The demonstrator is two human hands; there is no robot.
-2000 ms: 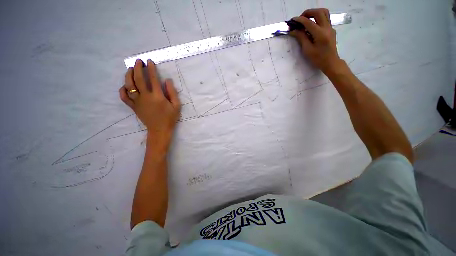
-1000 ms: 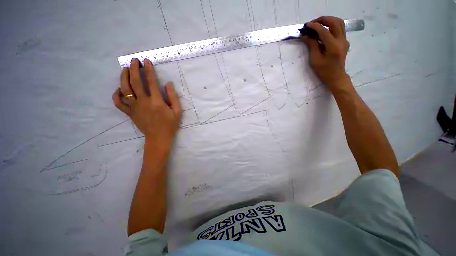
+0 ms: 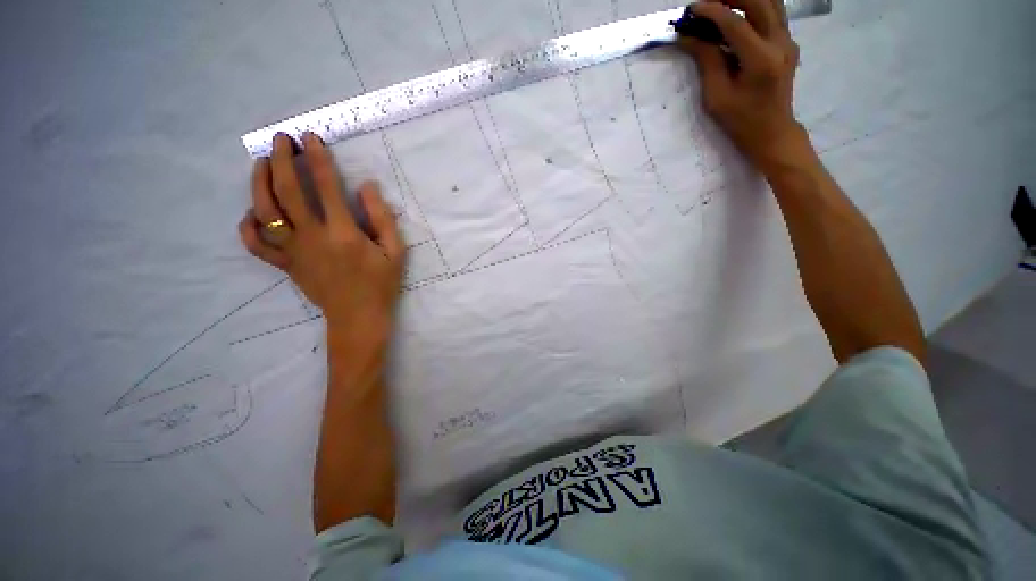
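A long silver steel rule (image 3: 454,87) lies tilted across the white pattern sheet (image 3: 523,352), its right end higher in the picture. My left hand (image 3: 324,233), with a ring, rests its fingertips on the rule's left end and holds no loose thing; its fingers are apart. My right hand (image 3: 750,85) holds a black marking pen (image 3: 702,27) at the rule's lower edge near its right end. The pen tip is too small to tell if it touches the sheet. The rule passes under the right hand and shows beyond it.
Thin drawn pattern lines (image 3: 534,252) run across the sheet, with small labels (image 3: 464,423). A dark object (image 3: 1025,225) is cut off at the right rim. The sheet's edge runs at the lower right, with a pale floor beyond. My printed T-shirt (image 3: 704,499) fills the bottom.
The rule and both hands sit further left at the left end and higher at the right end; the rule is more tilted. The view has also shifted. Both hands keep their holds.
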